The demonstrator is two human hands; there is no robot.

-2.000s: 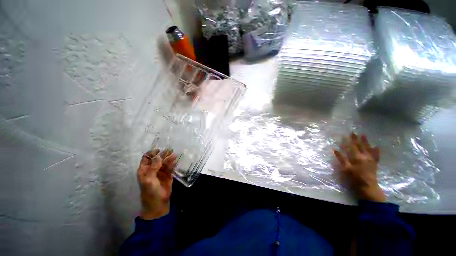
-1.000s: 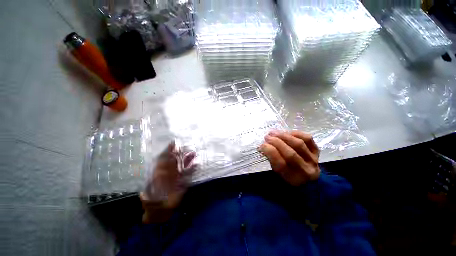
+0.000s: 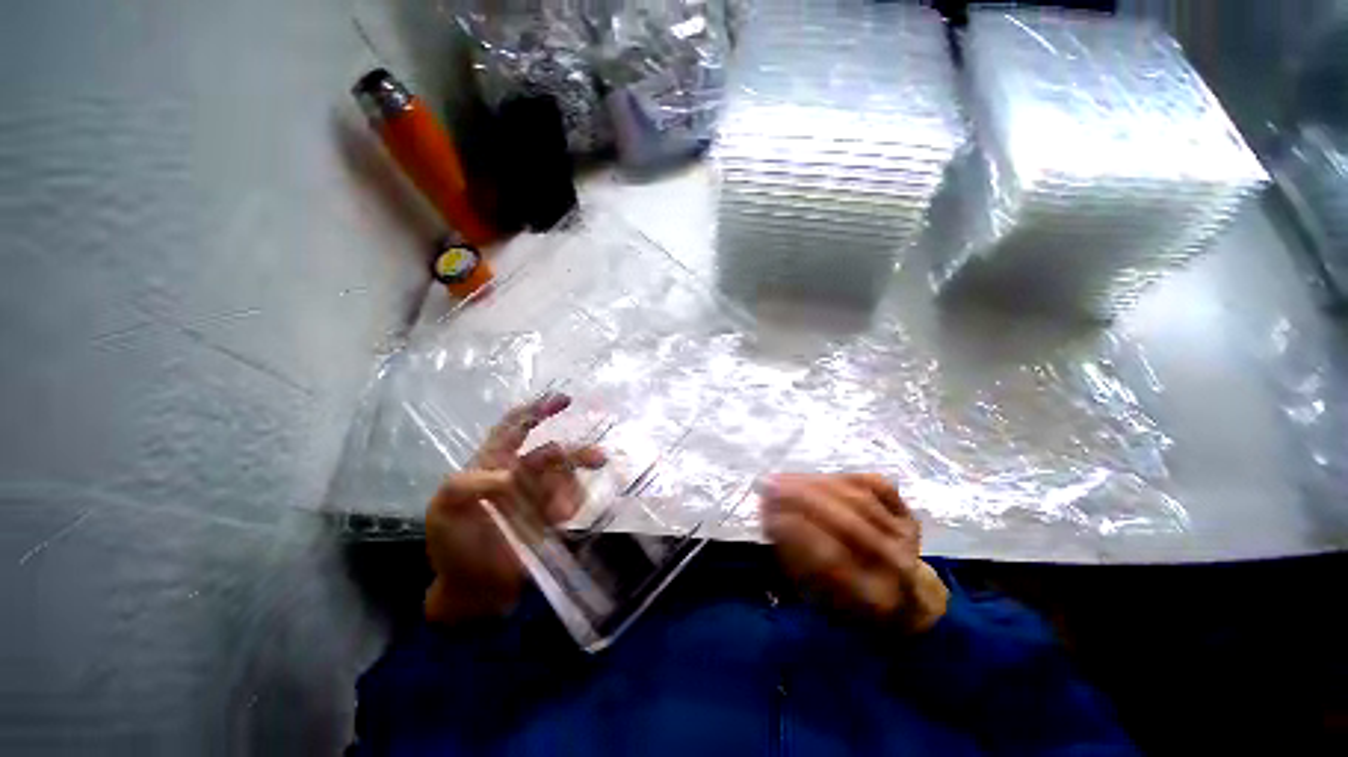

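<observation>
A clear plastic tray (image 3: 609,592) is tilted at the bench's front edge, its lower corner against the blue clothing. My left hand (image 3: 503,496) holds it at its left side, fingers partly behind or through the clear plastic. My right hand (image 3: 850,540) is blurred, fingers curled, just right of the tray; whether it grips anything cannot be told. Clear crinkled film (image 3: 946,451) lies on the bench beyond and right of the hands.
Two tall stacks of clear trays, left (image 3: 831,163) and right (image 3: 1101,163), stand at the back. An orange flask (image 3: 421,155), an orange round-ended item (image 3: 461,269) and a dark flat thing (image 3: 529,163) lie back left. Silvery crumpled packets (image 3: 658,74) sit behind.
The tray has gone from lying bright on the bench to tilted at its front edge. My right hand is off the tray's far right side and blurred. The camera view has shifted left.
</observation>
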